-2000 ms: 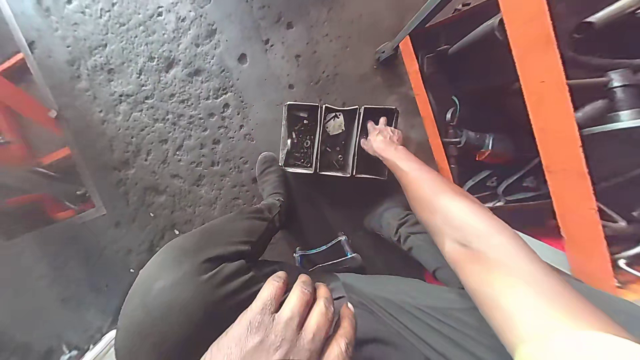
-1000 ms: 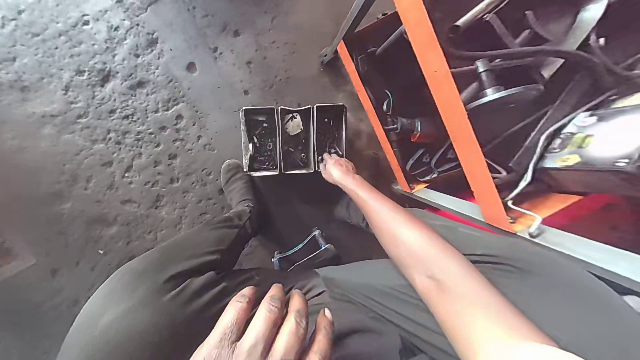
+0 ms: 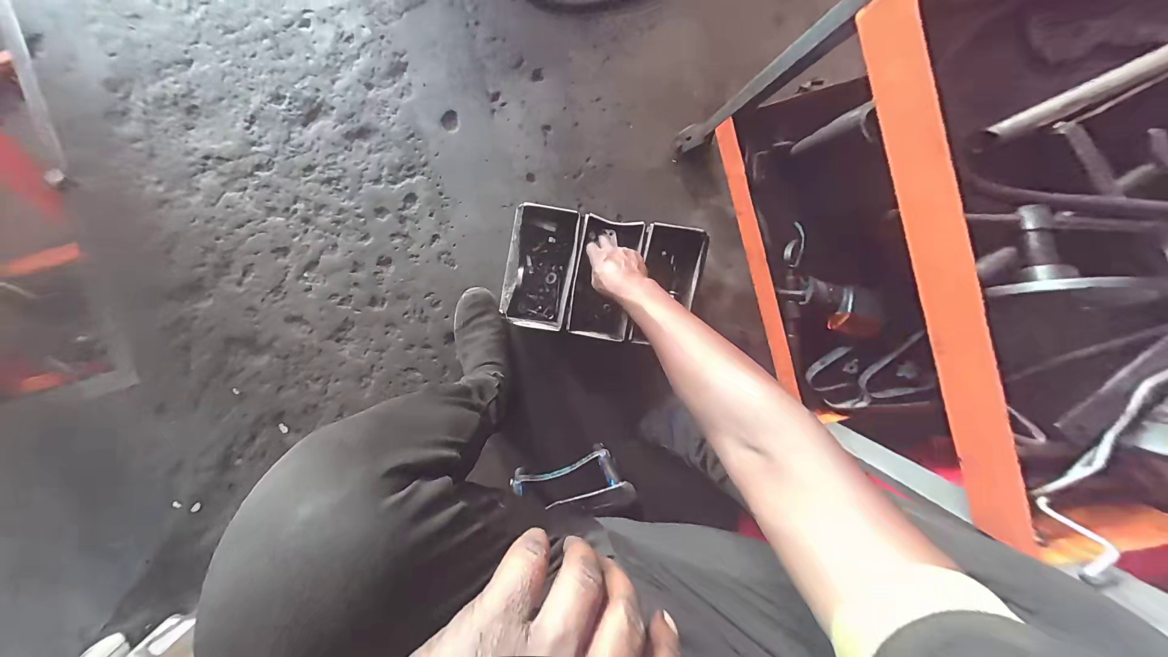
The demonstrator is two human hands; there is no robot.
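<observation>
Three open metal bins stand side by side on the floor. My right hand (image 3: 617, 271) reaches into the middle bin (image 3: 598, 330), its fingertips at a pale piece (image 3: 607, 239) near the far end; whether they grip it cannot be told. Small metal hardware, with washers or nuts among it, lies in the left bin (image 3: 545, 274). The right bin (image 3: 680, 260) holds a few small dark parts, partly behind my wrist. My left hand (image 3: 566, 607) rests on my lap, fingers slightly spread, with nothing seen in it. A metal frame-like part (image 3: 570, 479) lies between my legs.
An orange metal rack (image 3: 944, 265) with pipes, brackets and a round metal plate (image 3: 1077, 286) stands at the right. Blurred orange metalwork (image 3: 41, 260) is at the left edge. The rough, pitted floor (image 3: 301, 182) spreads left of the bins; my shoe (image 3: 479, 328) is beside the left bin.
My right hand has moved from the right bin to the middle bin. My left hand stays on my lap. The view has shifted.
</observation>
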